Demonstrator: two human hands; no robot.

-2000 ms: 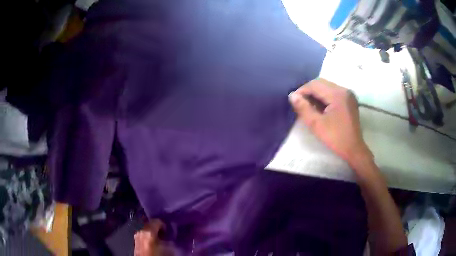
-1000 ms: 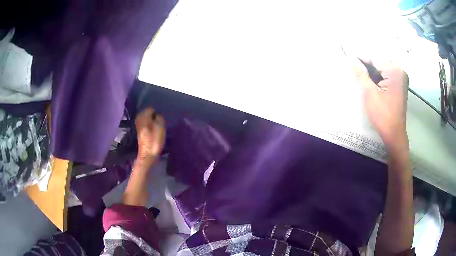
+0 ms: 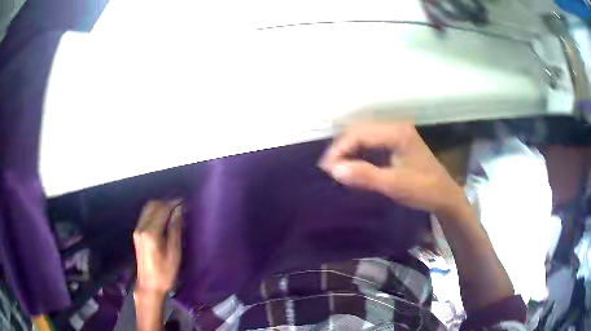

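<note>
Dark purple cloth [image 3: 259, 207] lies over the lap, below the front edge of the white machine table [image 3: 194, 84]. My left hand [image 3: 157, 242] is at the cloth's left part, fingers bent down; its fingertips are partly hidden, so its grip is unclear. My right hand [image 3: 382, 161] is above the cloth near the table edge, blurred, with thumb and forefinger curled close together; whether it pinches the cloth cannot be told. Another purple piece [image 3: 29, 239] hangs over the table's left side.
Dark looped scissors [image 3: 463, 10] lie on the table at the top. A white cloth heap [image 3: 512, 207] is right of the lap. Small scraps [image 3: 74, 258] are at lower left. The checked-cloth lap [image 3: 324, 294] is at the bottom.
The large purple cloth has come off the table top. The view has turned to the right. My right hand has moved from above the table to above the lap cloth.
</note>
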